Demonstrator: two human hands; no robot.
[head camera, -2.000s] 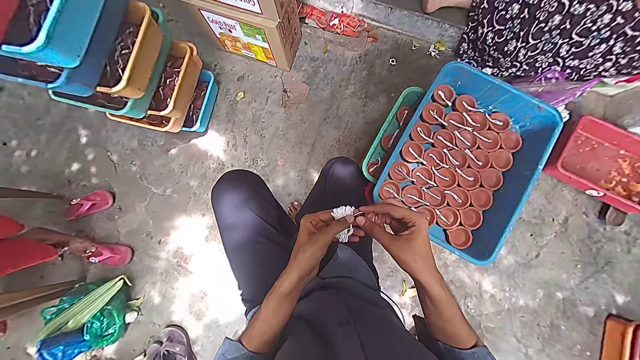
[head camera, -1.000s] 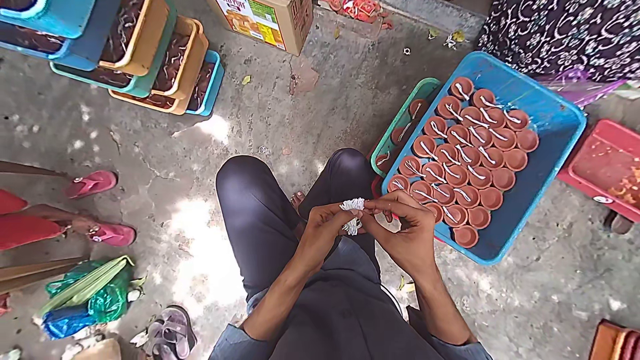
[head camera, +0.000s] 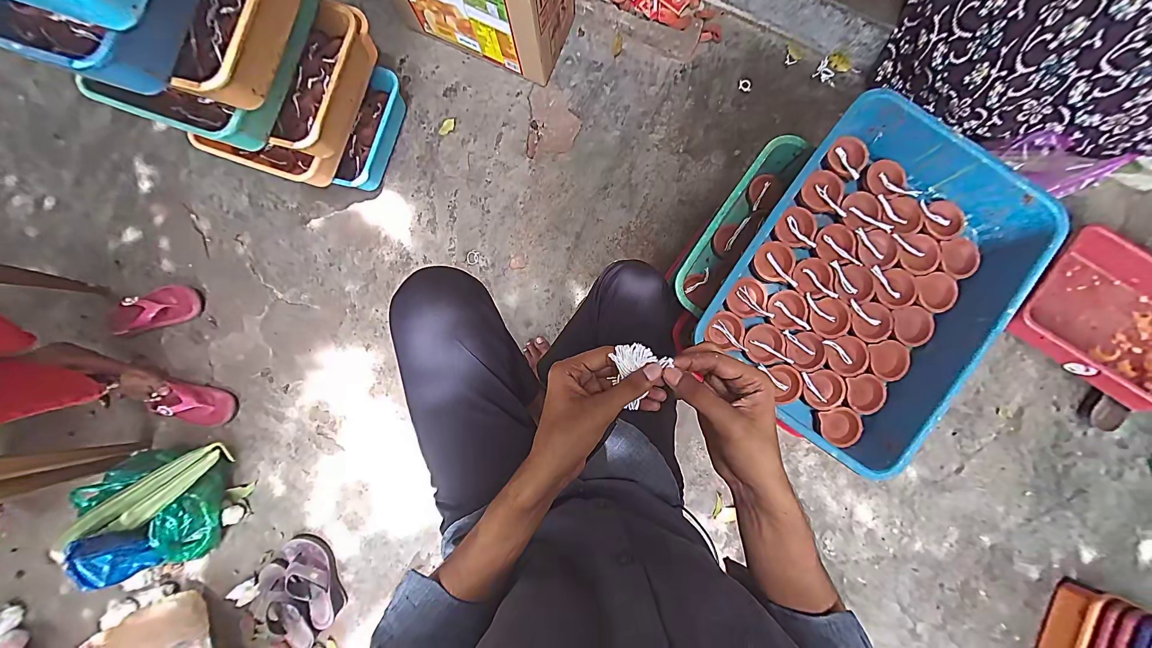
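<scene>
My left hand (head camera: 589, 391) holds a bundle of white cotton wicks (head camera: 634, 362) between thumb and fingers, above my lap. The fingertips of my right hand (head camera: 724, 391) pinch the wick ends at the bundle's right side, close to my left thumb. To the right, a blue plastic tray (head camera: 976, 360) holds rows of small round clay lamps (head camera: 846, 355). A white wick lies across many of the lamps; several near the tray's middle and lower right have none. A green tray (head camera: 785, 155) with more wicked lamps lies partly hidden beneath the blue one.
Stacked coloured trays (head camera: 387, 135) with dark contents and wicks stand at upper left, a cardboard box (head camera: 540, 36) at the top. A red tray (head camera: 1093, 270) lies at right, near a person's patterned cloth (head camera: 1017, 72). Another person's feet in pink sandals (head camera: 193, 400), plastic bags (head camera: 184, 517) and loose sandals (head camera: 306, 585) are at left.
Both hands stay together at the wick bundle, with small finger movements. Nothing else has plainly changed.
</scene>
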